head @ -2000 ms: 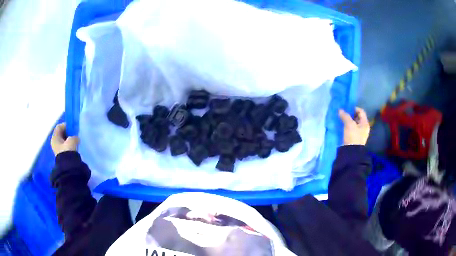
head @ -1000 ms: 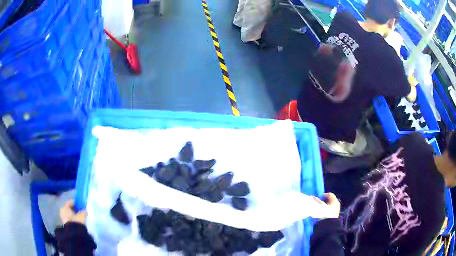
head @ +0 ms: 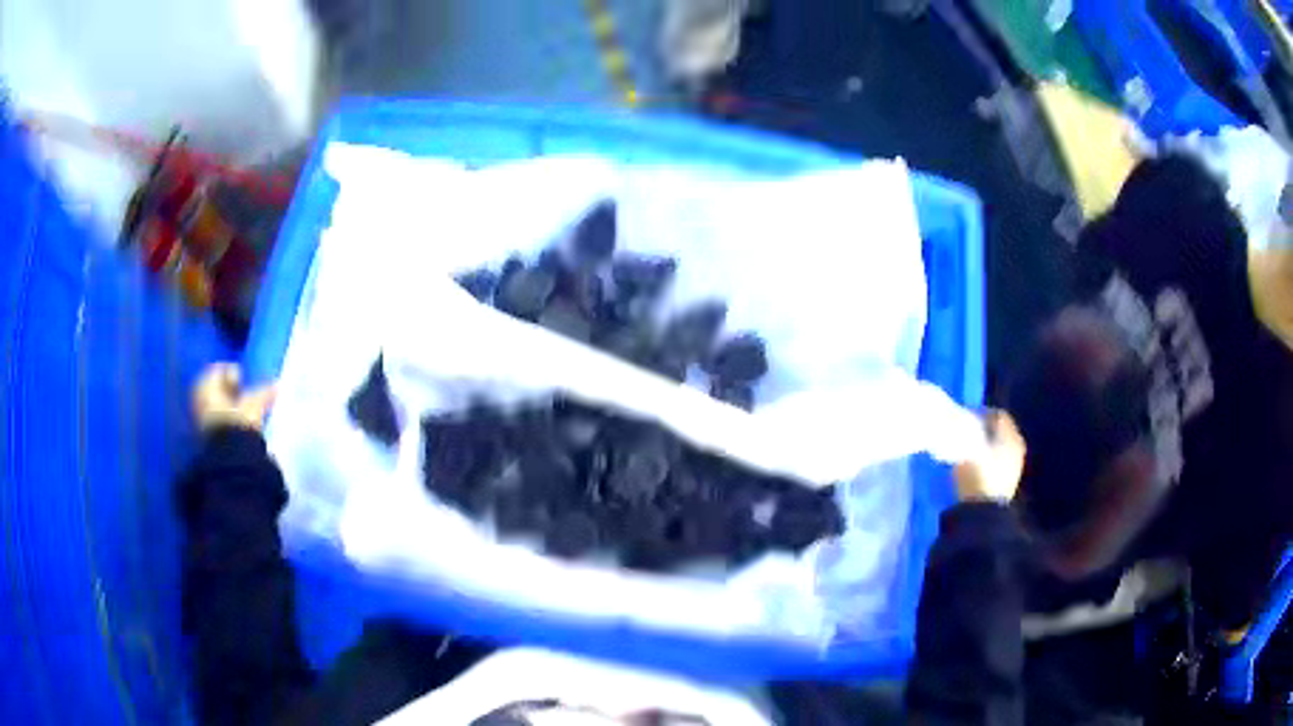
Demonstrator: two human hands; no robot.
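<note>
A blue plastic tray [head: 953,305] is held level in front of my body. My left hand [head: 231,399] grips its left rim, and my right hand [head: 991,457] grips its right rim. White liner sheet [head: 794,227] covers the tray bottom, with a folded strip lying across the middle. Black moulded parts [head: 624,489] lie in a heap in front of the strip, and a smaller heap of black parts [head: 638,305] lies behind it. One black part [head: 374,406] lies apart at the left. The picture is blurred.
Blue crate stacks [head: 85,426] stand close on the left, with a blurred red object [head: 177,213] beyond. A person in dark clothes [head: 1205,369] is close on the right. Yellow floor tape [head: 611,50] runs ahead.
Since one second ago the view has shifted and the crate stacks are nearer the left edge. The whole tray shows higher in the picture. Two seconds ago the liner covered the rear heap.
</note>
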